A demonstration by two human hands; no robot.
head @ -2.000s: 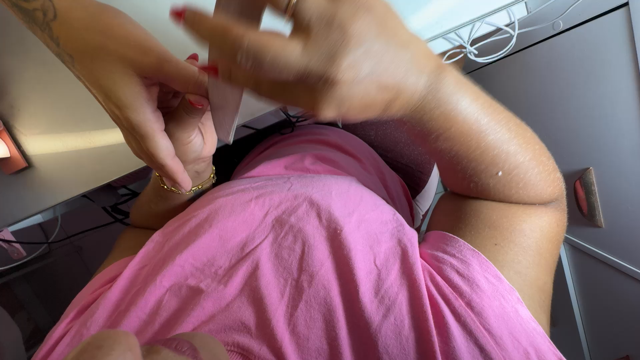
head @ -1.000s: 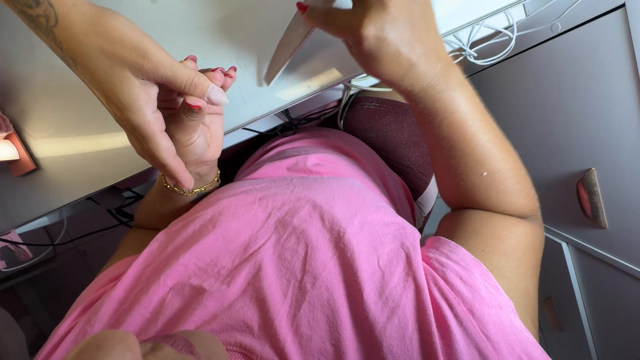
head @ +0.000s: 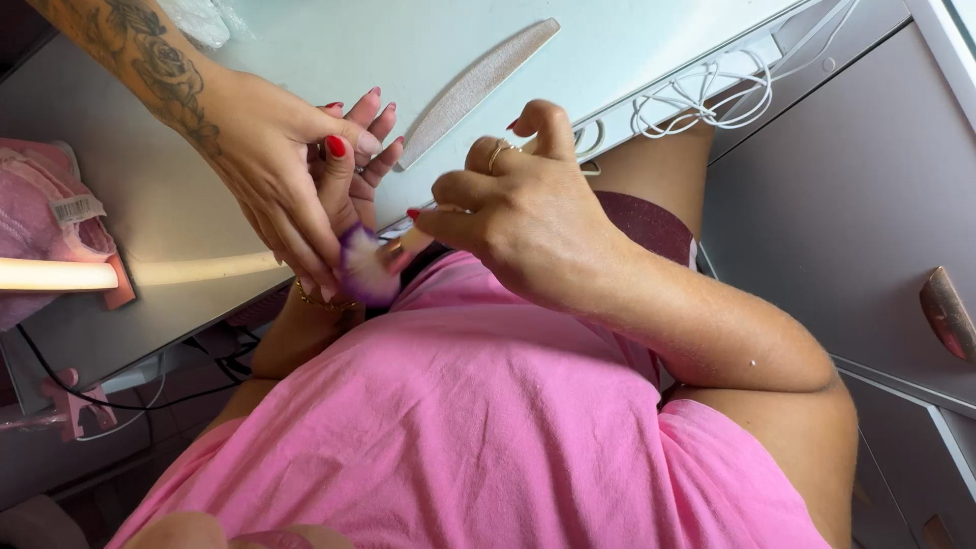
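My right hand (head: 526, 198), red-nailed and wearing a ring, grips the pale handle of a soft dust brush (head: 369, 265) with white and purple bristles. The bristles are close beside the fingers of another person's hand (head: 282, 152), whose tattooed forearm comes in from the upper left. My left hand (head: 347, 179) is palm up beneath that hand, holding it near the thumb; a gold chain bracelet is on my left wrist. A half-moon nail file (head: 480, 95) with a grey, glittery surface lies on the white table (head: 305, 46), beyond my hands.
At the left are a lit lamp bar (head: 57, 274), a pink cloth item (head: 49, 221) and black cables (head: 130, 404) below the table edge. White coiled cables (head: 705, 95) hang along the right edge, beside a grey cabinet (head: 823, 206) with a copper-coloured handle (head: 947, 314).
The nail file, in my right hand a second ago, now lies on the table. My right hand has come back towards the other person's hand and holds the brush. The view has shifted somewhat.
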